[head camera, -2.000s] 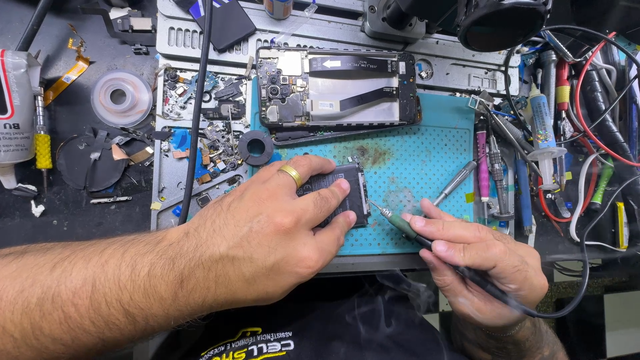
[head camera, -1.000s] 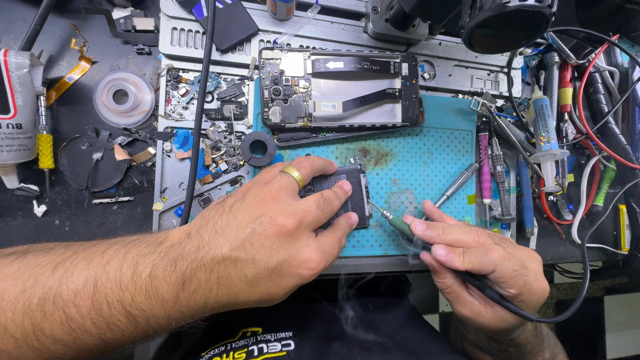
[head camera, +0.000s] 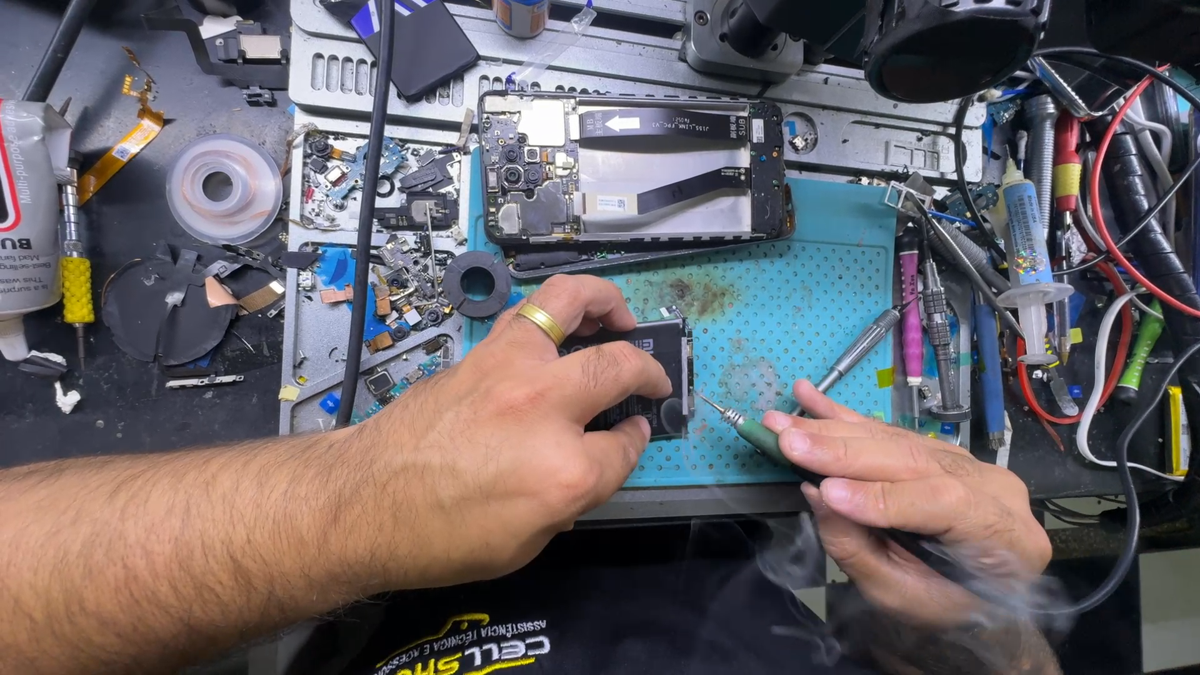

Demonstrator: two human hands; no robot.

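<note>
My left hand [head camera: 553, 403], with a gold ring, holds a black phone battery [head camera: 664, 375] down on the perforated teal mat [head camera: 825, 262]. Between the fingers of my right hand [head camera: 900, 469] is a soldering iron with a green grip [head camera: 761, 437]. Its thin tip points at the battery's right edge, a small gap away from it. Smoke drifts below my right hand. Beyond the battery lies an opened phone [head camera: 637, 169], its circuit board and two black flex cables showing. A metal screwdriver [head camera: 858, 349] lies on the mat just past my right fingers.
Loose phone parts [head camera: 403, 281] fill a metal tray at left, crossed by a black cable [head camera: 370, 216]. A solder wick spool [head camera: 223, 187] lies farther left. Screwdrivers, tweezers and a syringe [head camera: 1029, 253] crowd the right side. A black round device [head camera: 956, 47] overhangs the back right.
The iron's tip has drawn back slightly to the right from the battery's edge. More smoke shows around my right hand. My left hand stays on the battery.
</note>
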